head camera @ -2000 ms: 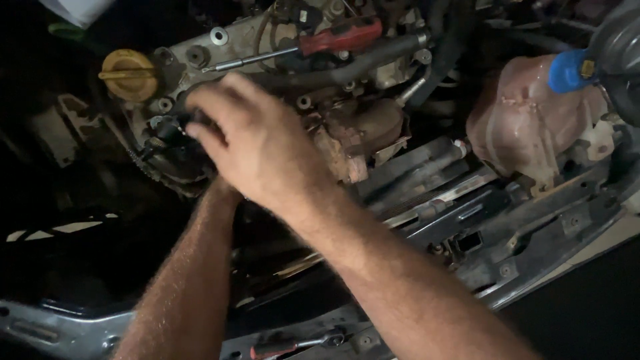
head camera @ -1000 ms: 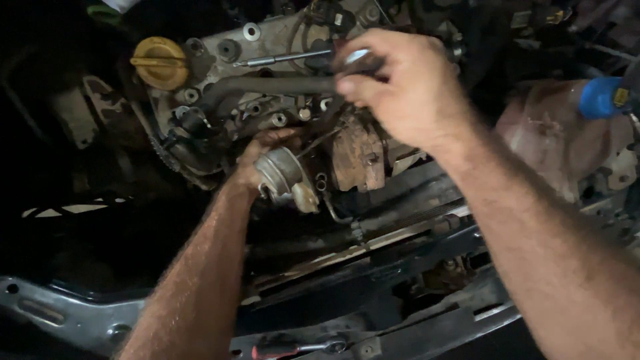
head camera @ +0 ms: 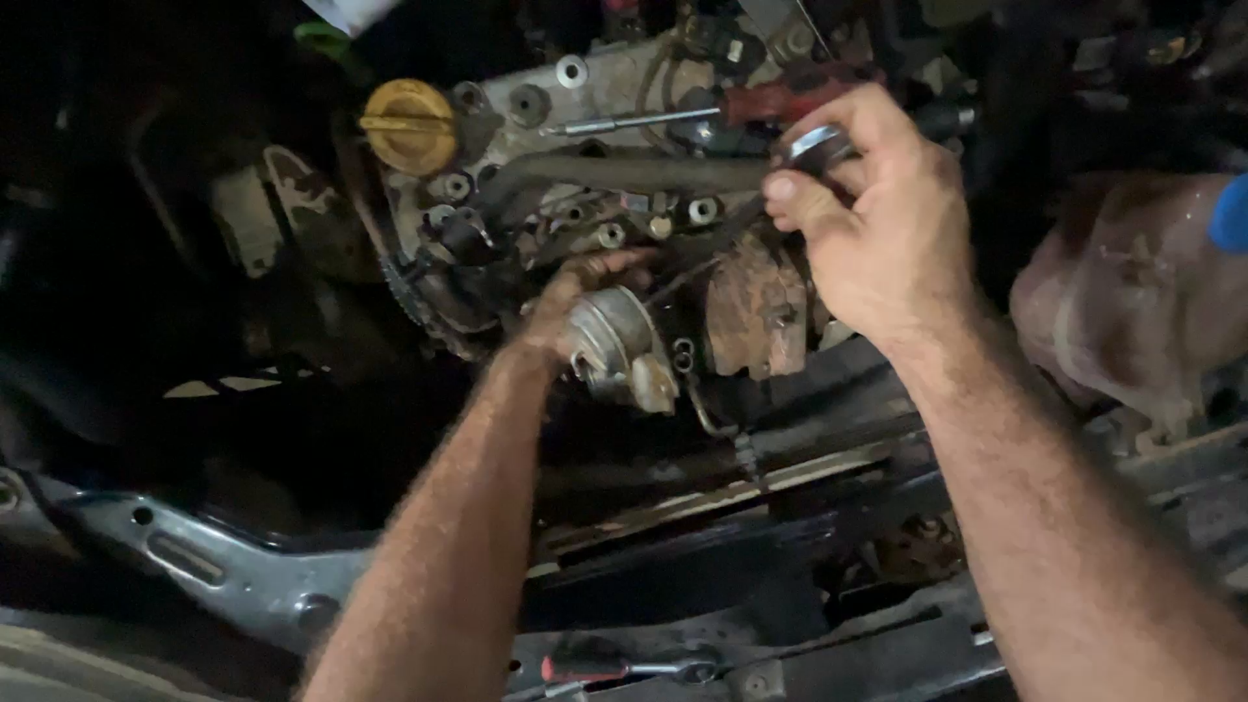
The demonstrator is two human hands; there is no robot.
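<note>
My right hand (head camera: 877, 205) grips a small round part with a shiny metal rim (head camera: 817, 146) between thumb and fingers, above a thick black hose (head camera: 634, 174). My left hand (head camera: 575, 292) reaches behind a silver metal canister (head camera: 616, 336) with a rod; its fingers are partly hidden, so whether it grips the canister is unclear. A screwdriver with a red handle (head camera: 780, 100) lies on the engine, its shaft pointing left, just above my right hand. Right of the canister is a rusty metal shield (head camera: 760, 302).
A yellow oil filler cap (head camera: 409, 127) sits at the upper left of the engine. A reddish plastic reservoir (head camera: 1121, 292) with a blue cap (head camera: 1230, 213) stands at the right. A red-handled ratchet (head camera: 585, 669) lies on the front crossmember (head camera: 234, 556).
Two seconds ago my hands were together at the engine's left side. My right hand has moved right and holds the rimmed part; the silver canister now shows beside my left hand.
</note>
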